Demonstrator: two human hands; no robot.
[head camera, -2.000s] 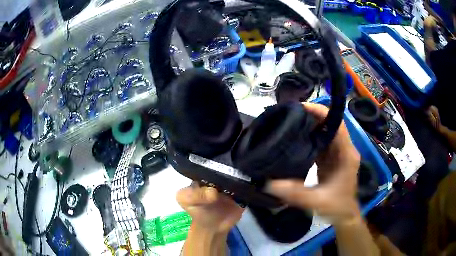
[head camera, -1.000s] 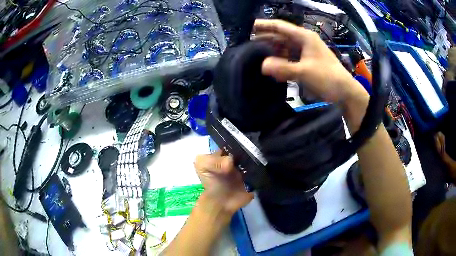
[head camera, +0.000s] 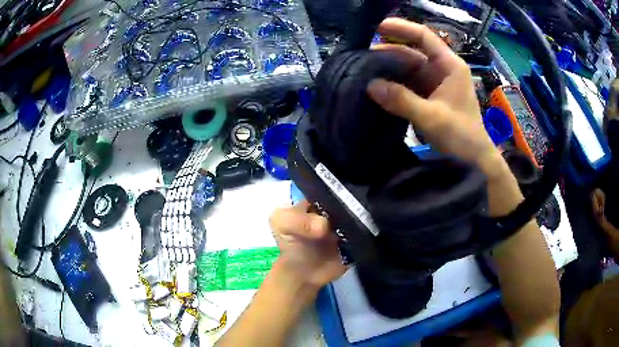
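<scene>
Black over-ear headphones (head camera: 427, 203) are held up close in front of me, with two padded cups and the band arching off to the right. A long black piece with a pale label strip and pale lettering (head camera: 343, 200) lies against the cups. My left hand (head camera: 309, 244) grips its lower left edge, its fingers partly hidden underneath. My right hand (head camera: 434, 95) reaches through the band and holds the upper cup, thumb on the pad. Another black rounded part (head camera: 397, 295) shows below, over the blue-rimmed tray (head camera: 332, 315).
A clear blister tray (head camera: 197, 98) lies at the upper left. White strips (head camera: 180, 220), silver cells (head camera: 170, 308), a green strip (head camera: 248, 269), a teal ring (head camera: 204, 120) and a blue cup (head camera: 278, 150) lie on the bench. An orange-edged multimeter (head camera: 516, 125) is at right. A person's hand (head camera: 598, 203) shows far right.
The headphones have turned and shifted right. My right hand has moved from the lower right cup to the upper cup. The blue cup has come into view.
</scene>
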